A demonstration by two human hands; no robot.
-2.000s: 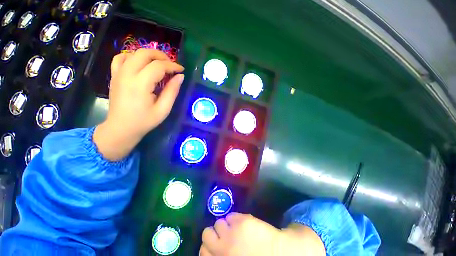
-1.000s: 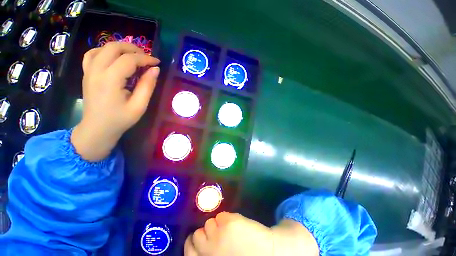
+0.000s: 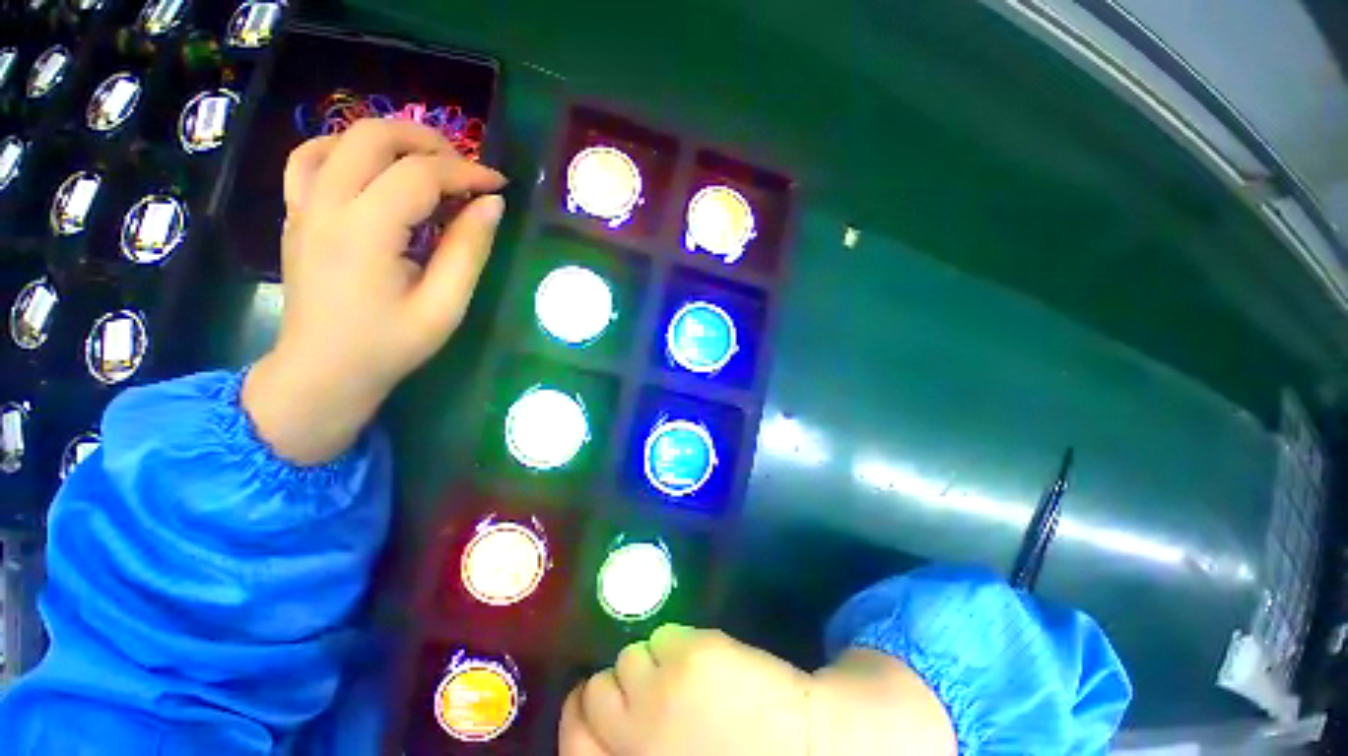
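Note:
The black working tray has two columns of square pockets with round display modules glowing white, orange, green and blue. My left hand hovers left of the tray, over the near side of a parts box with tangled coloured strands. Its thumb and index tips are close together; whether they pinch something is too small to tell. My right hand rests low at the tray's lower right, fingers curled and partly cut off by the bottom edge, so what is under it is hidden.
Stock trays with unlit round modules fill the left side. Dark tweezers lie on the green mat beyond my right sleeve. A clear gridded item stands at the far right. A small pale speck lies on the mat.
The modules' glow colours have changed, the top pair from white to blue to orange. The view shifted left and partly back; both hands keep nearly the same pose.

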